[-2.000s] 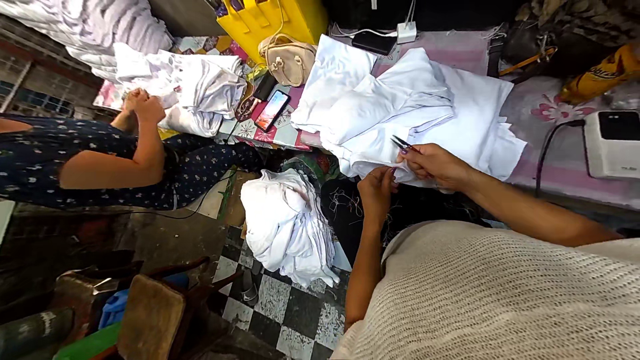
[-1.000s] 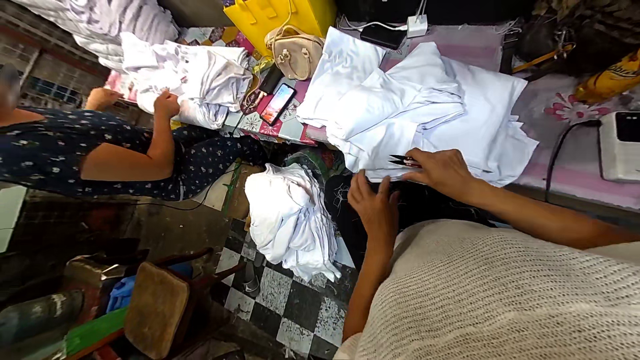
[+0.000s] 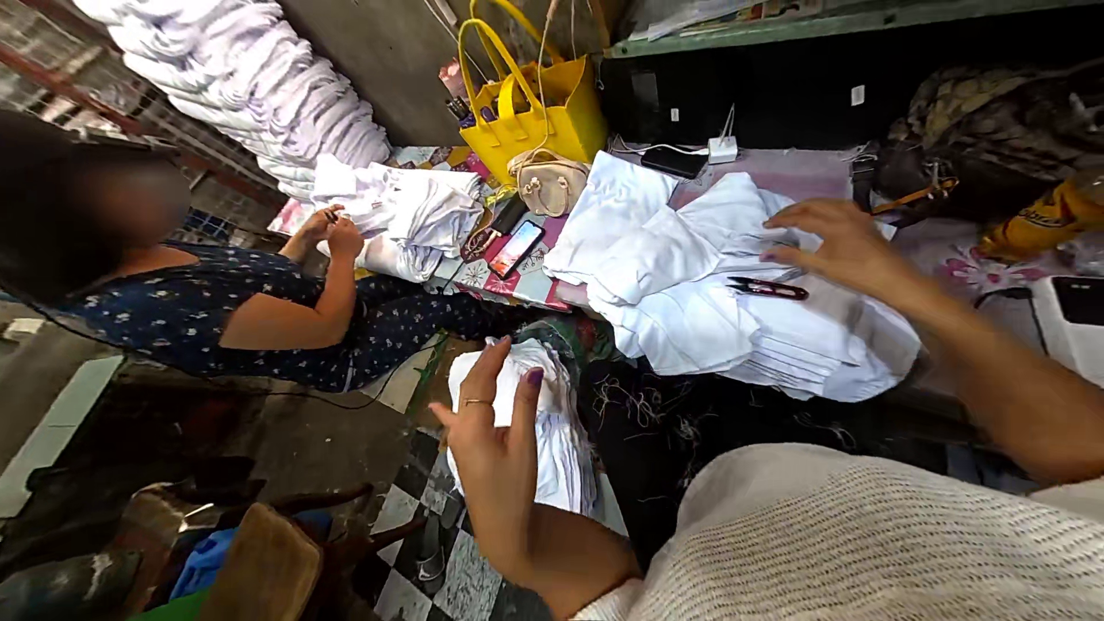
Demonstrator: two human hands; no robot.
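A pile of folded white cloth lies on the table in front of me. Thread snips with dark red handles rest on top of it, out of both hands. My right hand hovers over the right part of this pile with fingers spread, holding nothing. Low and to the left, my left hand is raised with fingers apart, a ring on one of them, and is empty. Behind it stands a second stack of white cloth, partly hidden by that hand. Loose threads lie on the black cloth over my lap.
A co-worker sits at left, hands by another white cloth pile. A phone, a beige handbag and a yellow bag are on the table. A wooden stool stands lower left. A white device sits far right.
The snips were in my right hand and now lie on the cloth. My left hand has left the pile's edge and moved left, over the lower stack. The view has shifted.
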